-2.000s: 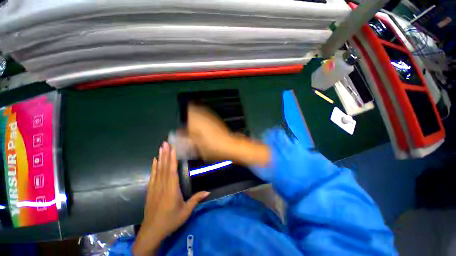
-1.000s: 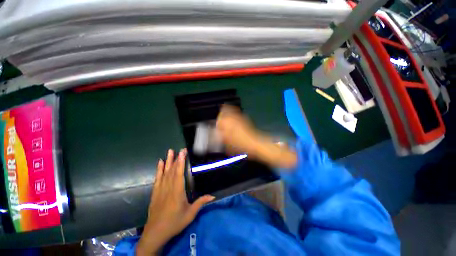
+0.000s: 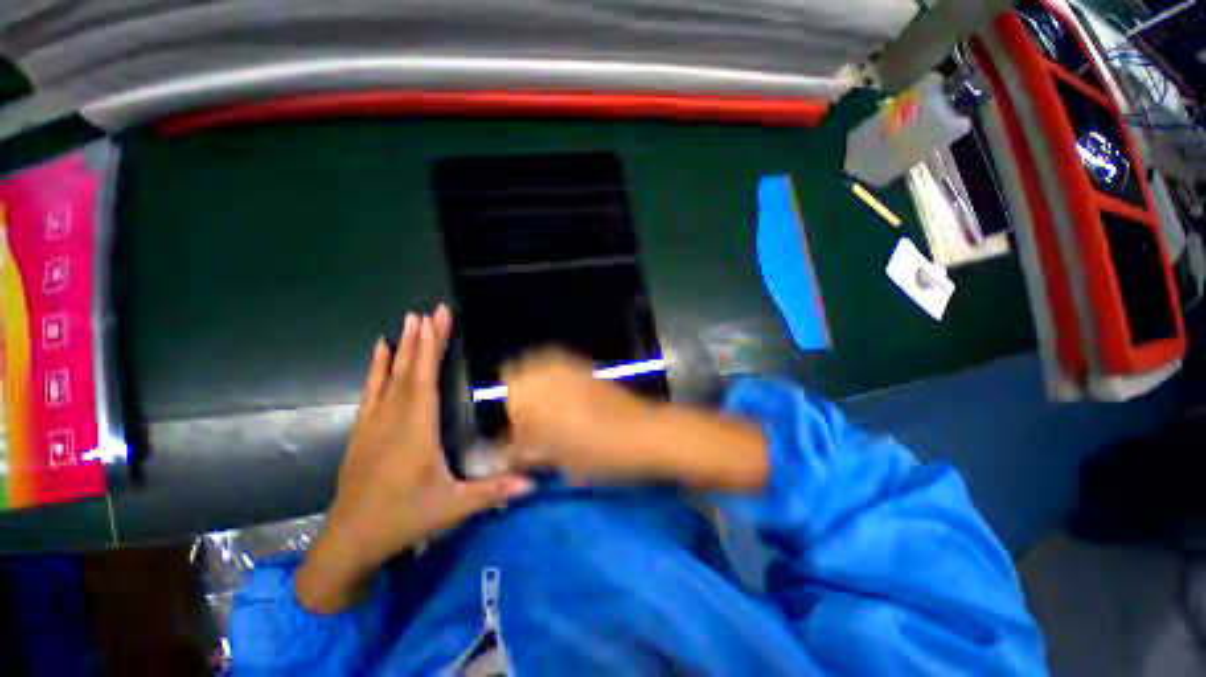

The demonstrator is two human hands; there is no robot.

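A black glossy tablet (image 3: 549, 258) lies flat on the dark green mat, with a bright lamp line reflected across its lower part. My left hand (image 3: 397, 450) lies along the tablet's left edge, fingers nearly straight, thumb at the near edge. My right hand (image 3: 569, 417) is blurred over the tablet's near left part. It holds a white wipe (image 3: 487, 458), mostly hidden under the fingers, at the near left corner beside my left thumb.
A blue scraper (image 3: 790, 265) lies right of the tablet. Beyond are a yellow stick (image 3: 876, 204), a white card (image 3: 921, 279), a whitish bottle (image 3: 907, 130) and red foam trays (image 3: 1088, 265). Colourful printed films (image 3: 66, 318) lie left. White foam trays (image 3: 463, 53) stand behind.
The view has shifted so that the bench things sit higher in the picture. My right hand and the wipe have moved from the tablet's middle to its near left corner.
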